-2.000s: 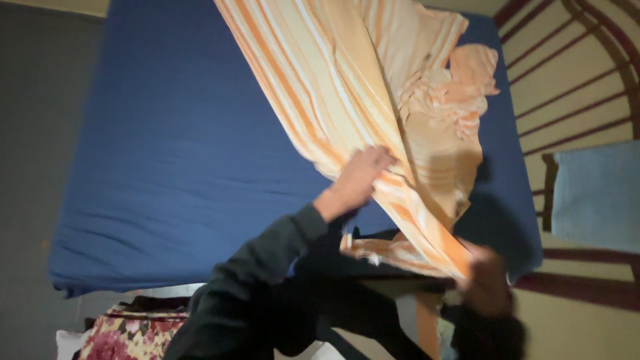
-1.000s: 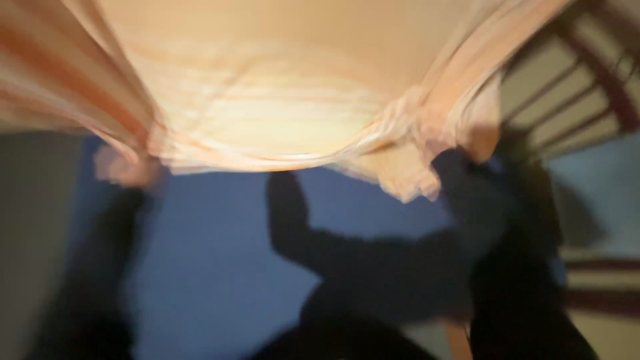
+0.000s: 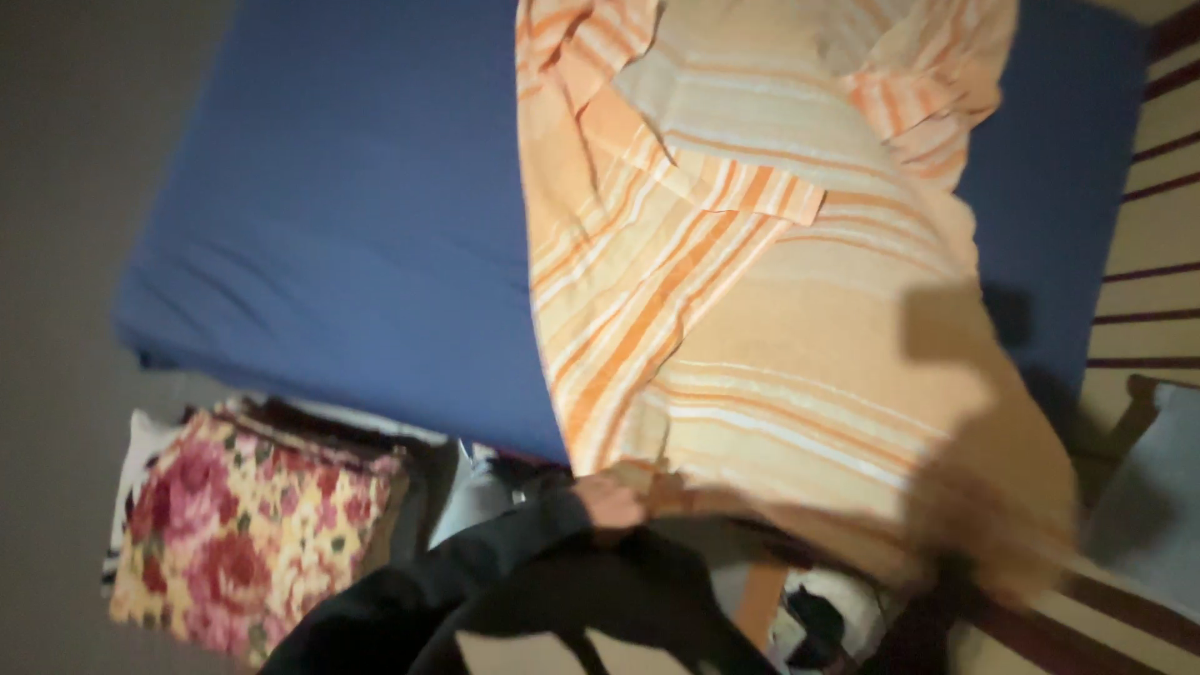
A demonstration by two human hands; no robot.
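Note:
An orange and cream striped cloth sheet (image 3: 806, 309) lies over the right part of a bed covered in dark blue cloth (image 3: 375, 234); its far end is crumpled, and a folded-over part crosses its left side. My left hand (image 3: 611, 502) is closed on the sheet's near edge, at the near side of the bed. My right arm, in a dark sleeve, reaches to the sheet's near right corner. The right hand there is lost in shadow and blur, and I cannot make out its fingers.
Folded floral cloth (image 3: 253, 534) lies on a stack beside the bed's near left corner. Dark red rails with bars (image 3: 1158, 244) run along the right side, with a light blue cloth (image 3: 1153, 497) near them. Below the near edge are white and dark items (image 3: 830, 619).
The sheet, held up between both hands a second ago, now lies spread over the right part of the bed. My hands have come down to its near edge.

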